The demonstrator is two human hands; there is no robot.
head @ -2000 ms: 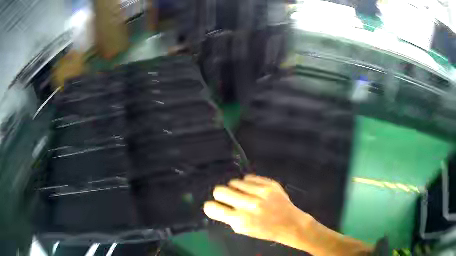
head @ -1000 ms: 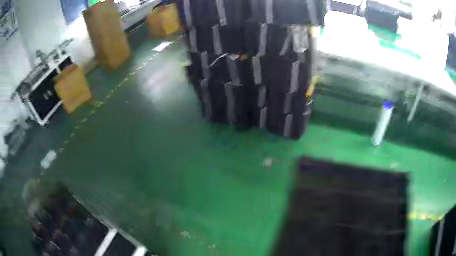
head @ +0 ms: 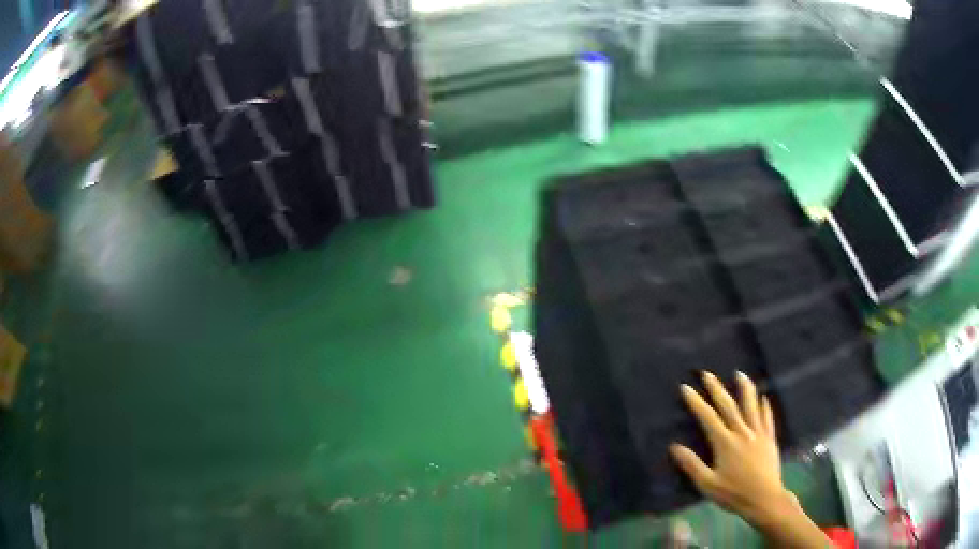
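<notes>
A black blister tray (head: 666, 290), with two rows of pockets, tops a dark stack standing on the green floor at centre right. The pockets look empty, though blur hides detail. My right hand (head: 739, 450) is bare, palm down with fingers spread, over the near part of the top tray. It grips nothing; whether it touches the tray is unclear. My left hand is not in view.
A tall banded stack of black trays (head: 290, 129) stands at upper left. A white cylinder with a blue top (head: 594, 99) stands behind. A black panelled unit with white edges (head: 912, 161) is at right. Red, white and yellow floor markings (head: 542, 429) border the near stack.
The view has swung right, so the banded stack now lies further left and the lower black stack is nearer the middle. My right hand, out of view one second ago, is back in view over it.
</notes>
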